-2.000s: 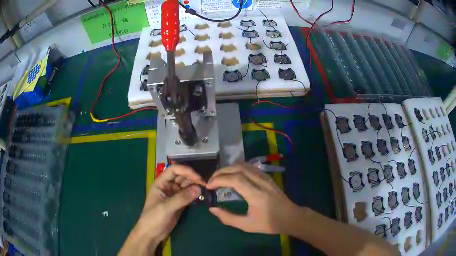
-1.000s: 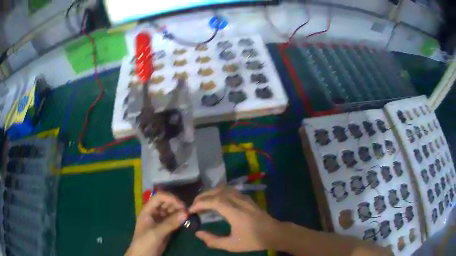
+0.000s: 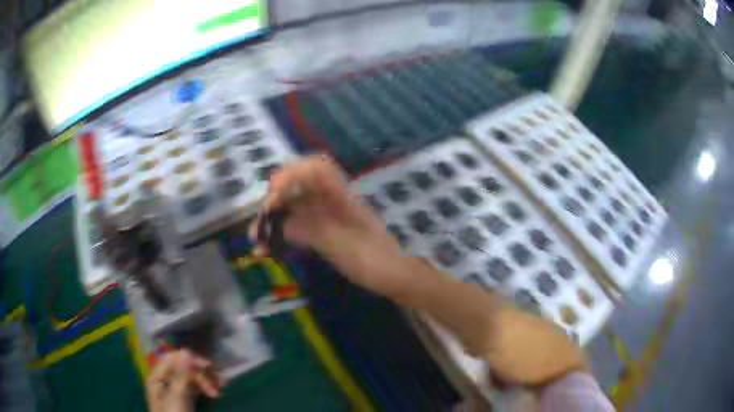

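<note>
My right hand (image 3: pixel 302 213) is raised between the back foam tray and the right foam tray, its fingers closed on a small dark module (image 3: pixel 274 231). My left hand (image 3: pixel 183 380) is at the front edge of the fixture, by its dark nest (image 3: pixel 193 331); blur hides whether it holds anything. The silver test fixture (image 3: pixel 173 282) stands at the left, its red clamp handle (image 3: pixel 92 165) upright. The picture is blurred.
The back foam tray (image 3: pixel 229 217) stands behind the fixture. Two foam trays of dark modules (image 3: pixel 531 181) lie at the right. A ribbed plastic tray (image 3: pixel 402 109) is at the back. A lit monitor (image 3: pixel 137 56) is at the back left. Red and white clips (image 3: pixel 282 296) lie right of the fixture.
The view has swung to the right. My hands have parted: my right hand has moved away from the fixture with the module, and my left hand has stayed by the fixture's front.
</note>
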